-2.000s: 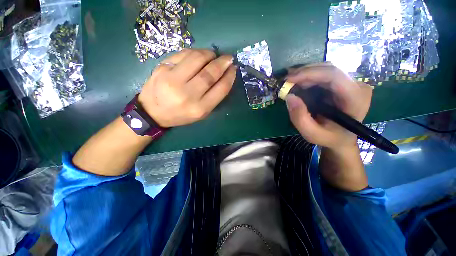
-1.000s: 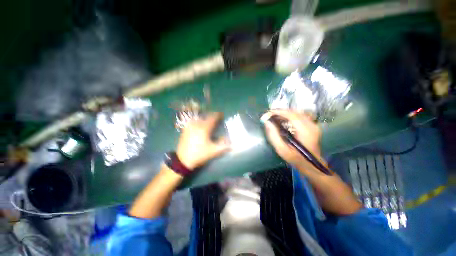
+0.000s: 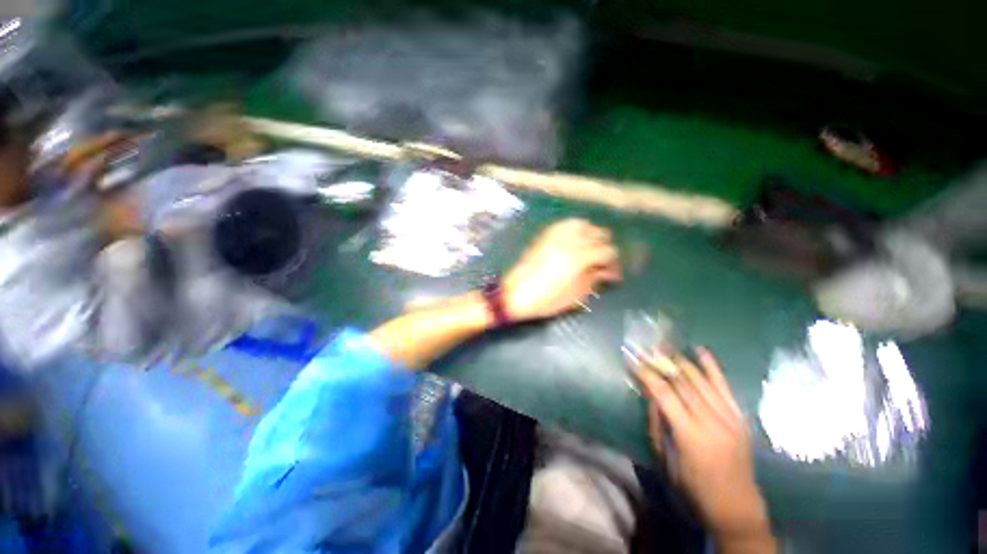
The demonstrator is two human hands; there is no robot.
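Note:
The view is strongly blurred. My left hand [image 3: 557, 271], with a dark red wristband, is over the green bench mat [image 3: 693, 276], its fingers curled; I cannot tell what it holds. My right hand [image 3: 698, 417] is lower right, fingers stretched forward beside a small shiny piece, likely a circuit board [image 3: 647, 333]. A dark shape shows under this hand, but the soldering iron cannot be made out. A bright stack of boards [image 3: 833, 400] lies right of my right hand. The shiny bag of components [image 3: 438, 222] lies beyond my left forearm. The loose component heap is not distinguishable.
A pale rail [image 3: 606, 195] runs along the bench back. A whitish duct mouth [image 3: 887, 287] and a dark box shape [image 3: 795, 233] stand at back right. A black round object [image 3: 258, 231] is at left, near a blurred person [image 3: 119, 271] beside the blue aisle.
The view has swung left, so the bench appears tilted and shifted right. My left hand has curled. My right hand's fingers are now stretched out, and the iron it held earlier is no longer clearly visible.

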